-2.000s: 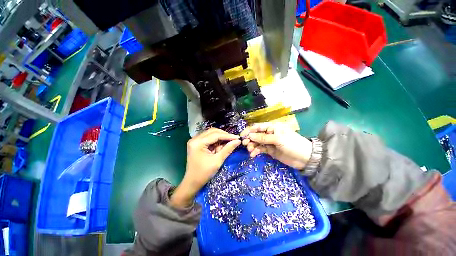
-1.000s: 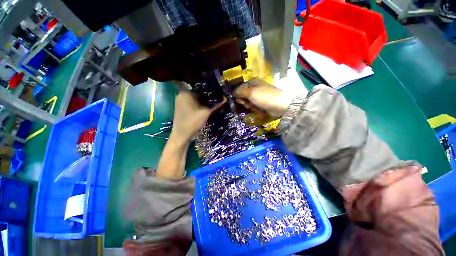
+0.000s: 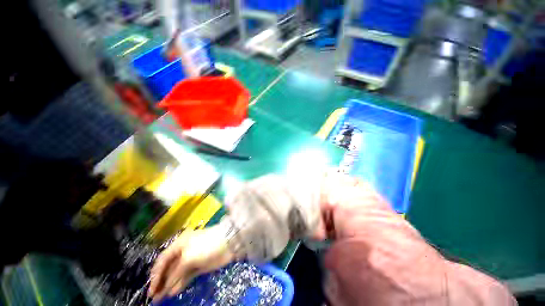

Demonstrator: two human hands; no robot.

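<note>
The picture is blurred. My right hand (image 3: pixel 182 263) is at the lower left, over the edge between the pile of thin leaded parts (image 3: pixel 128 269) and the shallow blue parts tray (image 3: pixel 287 287). Its fingers point down and are curled; whether they hold a part cannot be seen. Small shiny metal bits (image 3: pixel 248 285) lie in the tray, which the bottom edge cuts off. The press base with yellow blocks (image 3: pixel 179 218) stands just beyond my hand, with the dark press body (image 3: pixel 48 203) at the left. My left hand is not in view.
A red bin (image 3: pixel 206 104) stands on white paper (image 3: pixel 224 136) behind the press, with a black pen (image 3: pixel 224 154) nearby. A larger blue tray (image 3: pixel 388 143) with rows of small parts lies at the right on a yellow-marked spot. Blue containers and carts are farther back.
The view has swung right, bringing the large blue tray into sight and losing the tote. My left hand has left the picture. My right hand has moved from the press head to the parts pile.
</note>
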